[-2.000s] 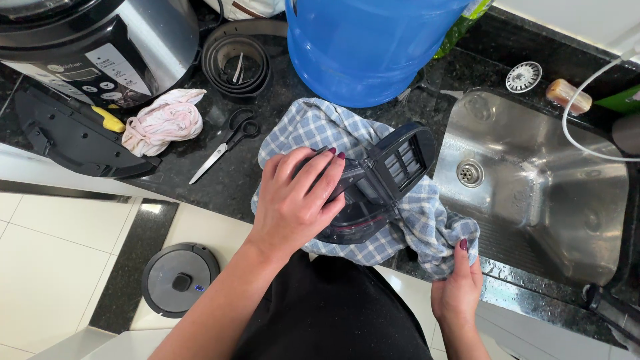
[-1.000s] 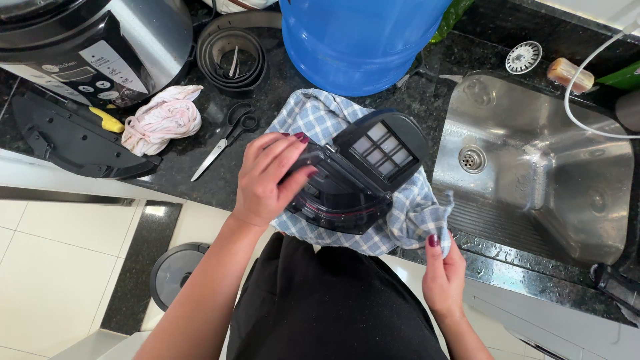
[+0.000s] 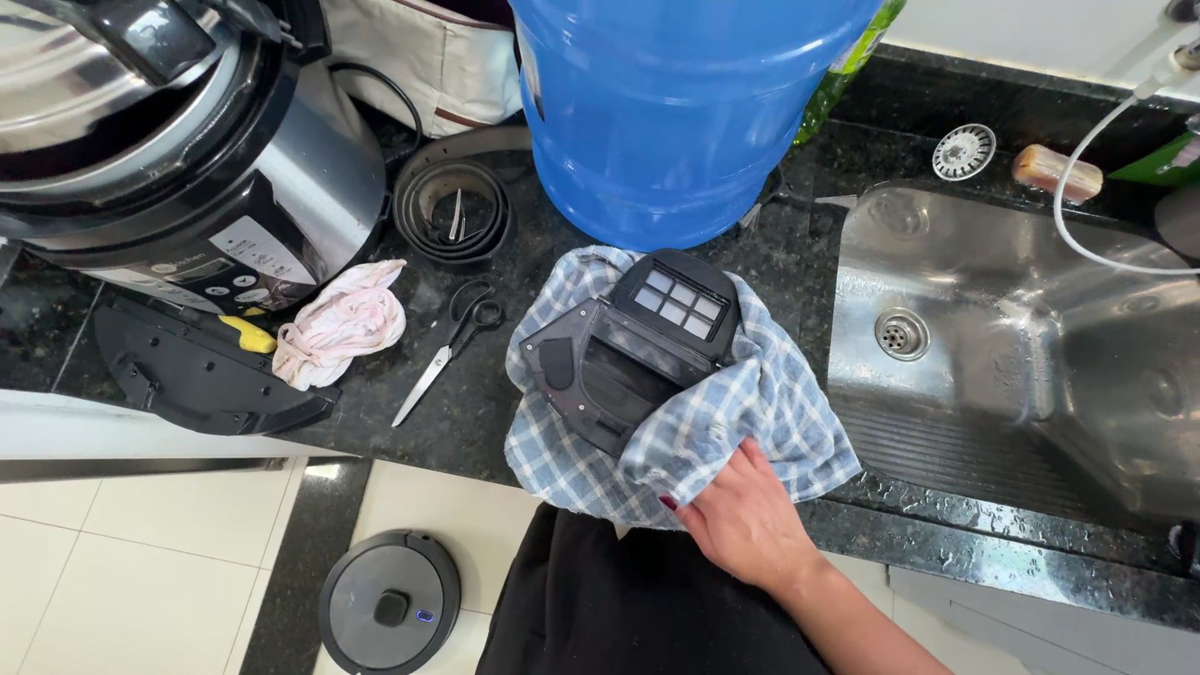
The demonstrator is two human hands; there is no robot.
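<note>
A black robot vacuum dustbin [image 3: 600,375] lies on a blue and white checked cloth [image 3: 553,450] at the counter's front edge. Its lid stands swung out, showing a gridded filter frame [image 3: 677,302] with pale panes. My right hand [image 3: 750,516] grips a folded-over part of the cloth, which covers the bin's lower right side. The fingertips are partly hidden in the fabric. My left hand is out of the frame. Black-handled scissors [image 3: 448,352] rest on the granite to the left of the cloth.
A steel sink [image 3: 947,403] is at right, a large blue water jug [image 3: 694,112] behind the cloth. At left stand a multicooker [image 3: 309,178], a pinkish rag [image 3: 342,323], a black plastic part [image 3: 206,375] and a coiled belt [image 3: 455,211] holding tweezers. A robot vacuum [image 3: 390,600] sits on the floor.
My left hand, which was on the dustbin, has left the view. The bin now lies turned on the cloth, and my right hand has brought the cloth's right part over onto it.
</note>
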